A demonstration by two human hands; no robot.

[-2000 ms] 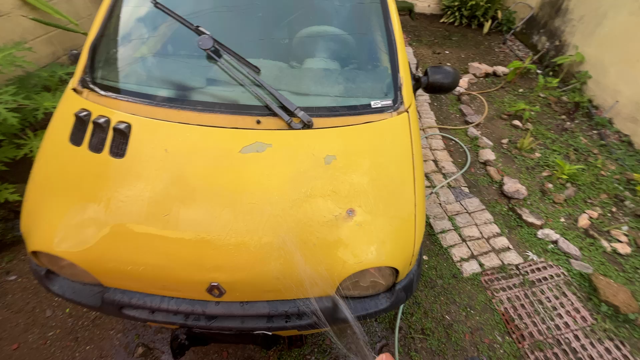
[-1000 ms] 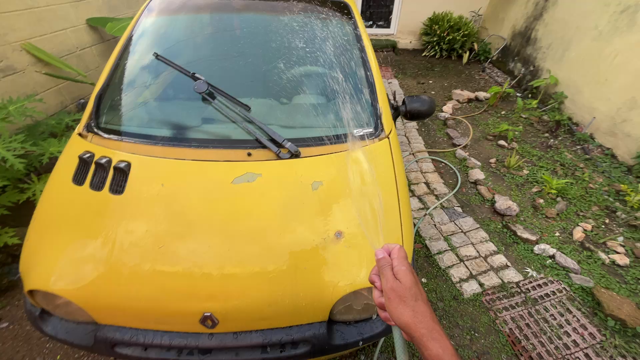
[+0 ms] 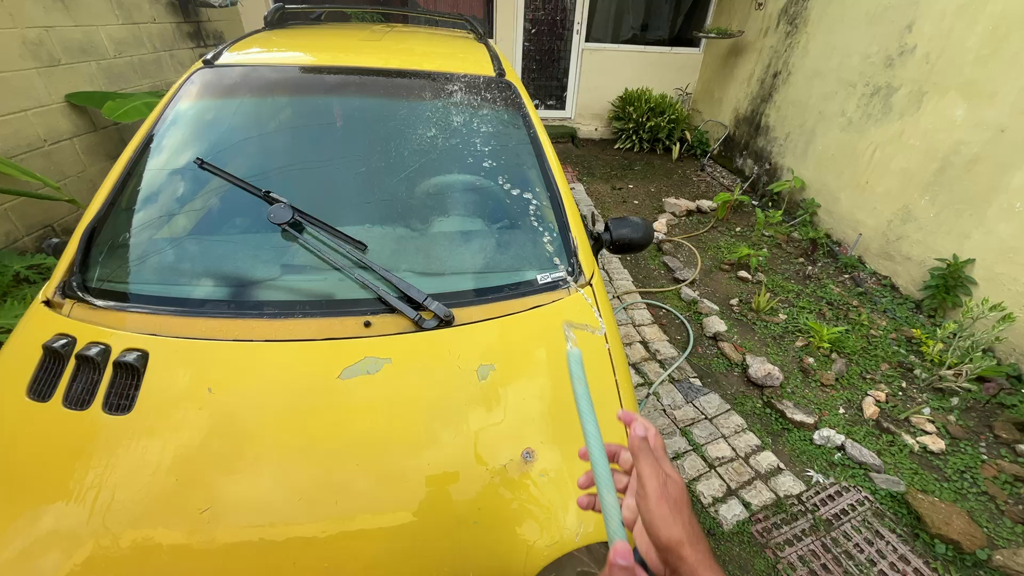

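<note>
A green garden hose [image 3: 596, 448] points up over the right side of a yellow car hood [image 3: 304, 448], clear water at its open end. Droplets trail across the windshield [image 3: 336, 184], with a splash near its upper right. My right hand [image 3: 660, 496] is beside the hose, thumb raised and fingers apart behind it, not visibly clenched. At the bottom edge a fingertip of what appears to be my left hand [image 3: 621, 558] presses on the hose; the rest of that hand is out of view. A black wiper [image 3: 352, 256] lies over the lower glass.
A black side mirror [image 3: 626, 235] sticks out at right. Beside the car run a stone-block path [image 3: 712, 432], more hose [image 3: 690, 336], rocks [image 3: 762, 372] and a perforated brick grid [image 3: 840, 532]. Walls [image 3: 896, 144] flank the yard; a house door [image 3: 548, 56] is behind.
The view has tilted up to the roof. A second ago my right fist was at the hose end with water spraying; now its fingers are apart and a length of hose projects past them.
</note>
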